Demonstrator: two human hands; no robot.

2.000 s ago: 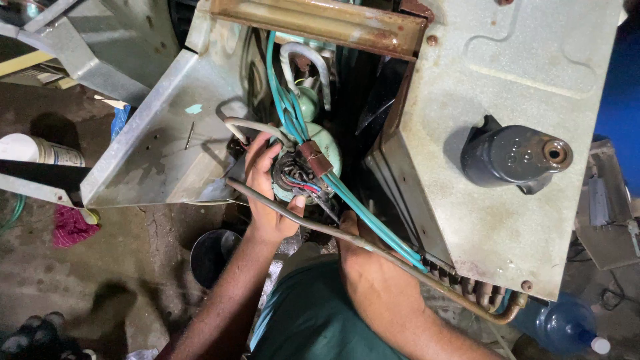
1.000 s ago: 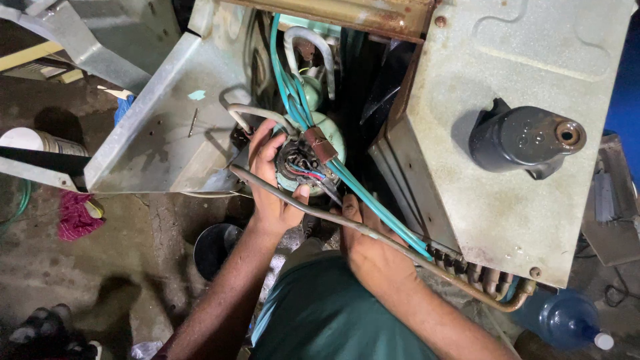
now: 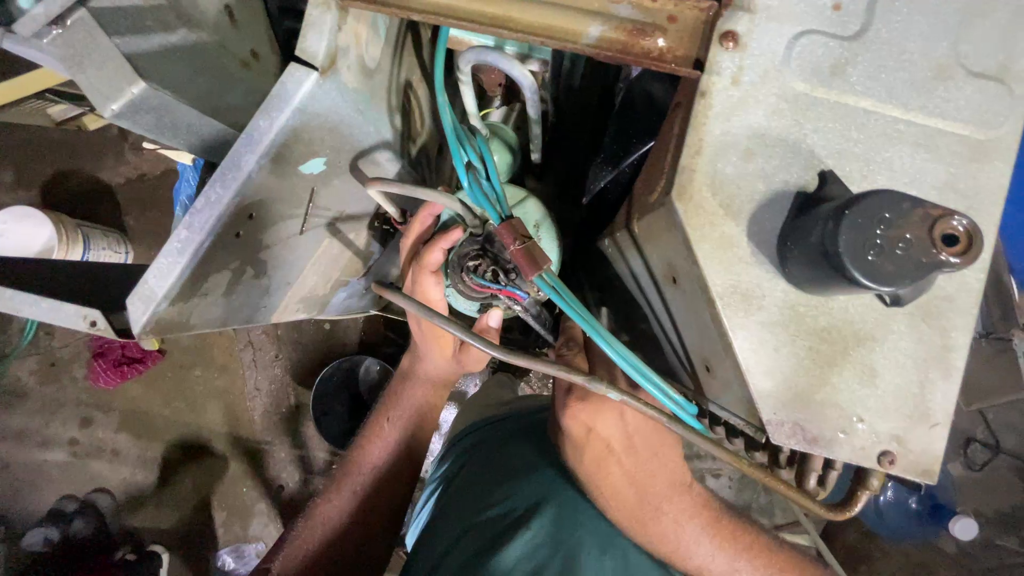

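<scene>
My left hand (image 3: 440, 312) curls around the left side of a pale green compressor (image 3: 532, 216), its thumb by the terminal area at the front. Red, blue and black wires (image 3: 496, 290) come out of that round terminal recess. My right hand (image 3: 584, 368) is low on the compressor's right side, behind a bent copper pipe (image 3: 512, 354); its fingertips are close to the black wire ends, and whether they grip anything is hidden. Teal thin tubes (image 3: 592, 320), bundled by a brown sleeve (image 3: 523, 248), run across the compressor's top right.
Sheet-metal panels flank the compressor, the left one (image 3: 264, 200) with a raised edge. A black plastic cover (image 3: 876, 240) lies on the right panel (image 3: 848, 360). Below are a dark bucket (image 3: 350, 400), a pink cloth (image 3: 124, 360), a white tub (image 3: 60, 236) and a blue water bottle (image 3: 904, 508).
Both hands stay at the compressor. The right hand's fingers have shifted slightly near the black wire ends.
</scene>
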